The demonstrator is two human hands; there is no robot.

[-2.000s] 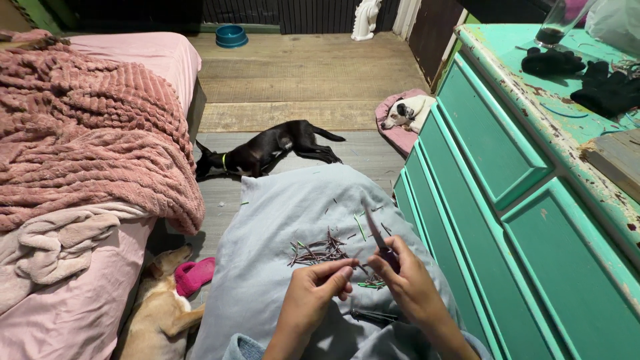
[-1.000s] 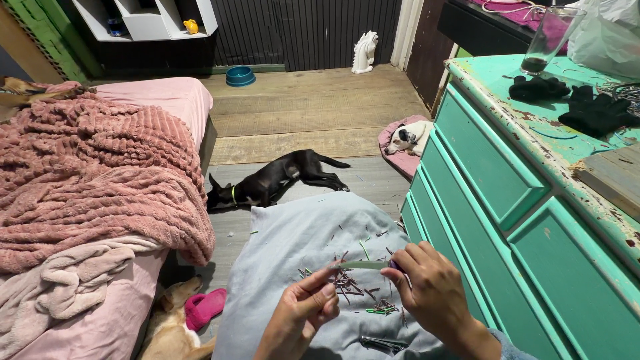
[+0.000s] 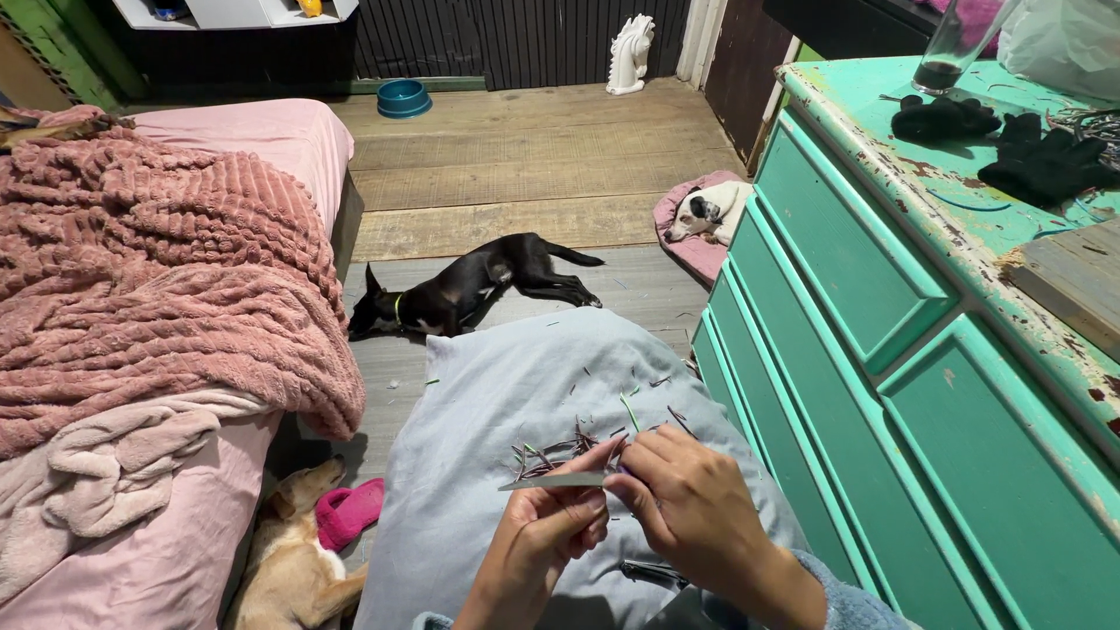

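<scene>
My right hand (image 3: 691, 503) is closed on a knife, whose metal blade (image 3: 556, 480) points left across the fingers of my left hand (image 3: 551, 525). Thumb and forefinger of the left hand pinch a thin, dark strand between the two hands, mostly hidden by the fingers. Beneath both hands a grey-blue pillow (image 3: 490, 394) lies over my lap. Short pieces of thin wire or insulation (image 3: 560, 455), brownish and green, are scattered on it. A dark metal tool (image 3: 652, 573) rests on the pillow below my right hand.
A black dog (image 3: 477, 284) lies beyond the pillow, a tan dog (image 3: 293, 560) at lower left, a white dog (image 3: 722, 210) on a pink cushion. The bed (image 3: 192, 525) stands left. On the right, a turquoise dresser (image 3: 971, 472) holds black gloves (image 3: 1041, 162) and a glass (image 3: 949, 61).
The blade, upright two seconds ago, now points left over my left hand. Both hands have come closer together since one second ago.
</scene>
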